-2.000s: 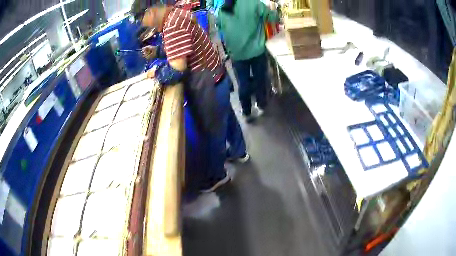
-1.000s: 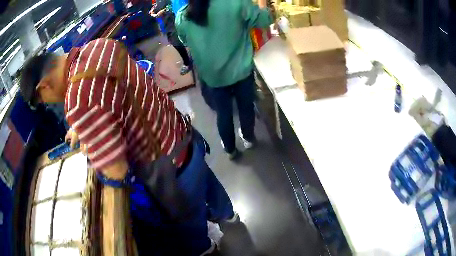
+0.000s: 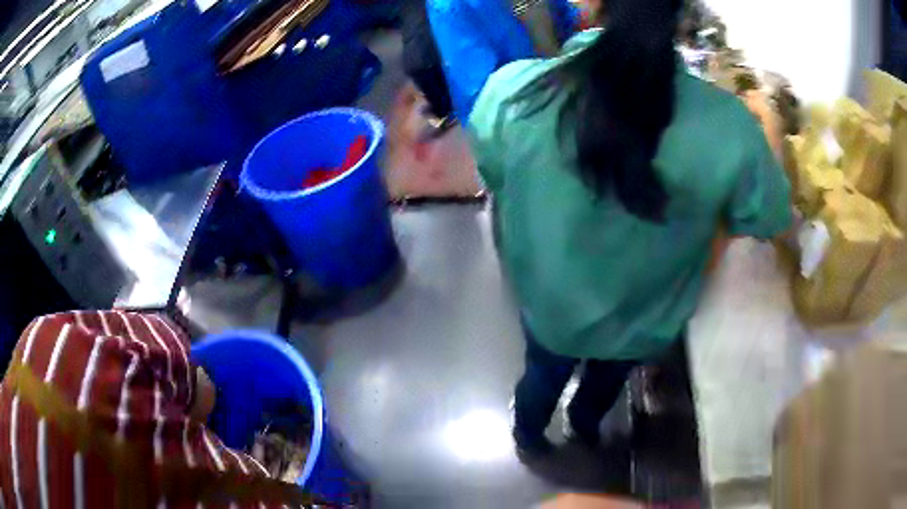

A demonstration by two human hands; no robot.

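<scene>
Neither of my hands can be made out. A small blurred patch at the bottom edge is too cut off to identify. Nearest in front of me on the left is a round blue tub (image 3: 316,398) with dark and pale scraps inside, partly hidden by a person in a red striped shirt (image 3: 99,398). Farther ahead stands a taller blue bin (image 3: 333,234) with red pieces in it. A brown, blurred box-like shape (image 3: 845,427) is cut off at the lower right.
A person in a green top (image 3: 617,229) stands close ahead in the grey aisle (image 3: 428,348), back towards me. Another person in blue (image 3: 477,45) is beyond. Yellowish-brown packages (image 3: 845,229) stand on the white table (image 3: 746,368) at right. Blue machinery (image 3: 149,89) is at left.
The view has moved forward along the aisle. The green-topped person is much nearer, the striped-shirt person has shifted to the lower left, and the blue dies have left view.
</scene>
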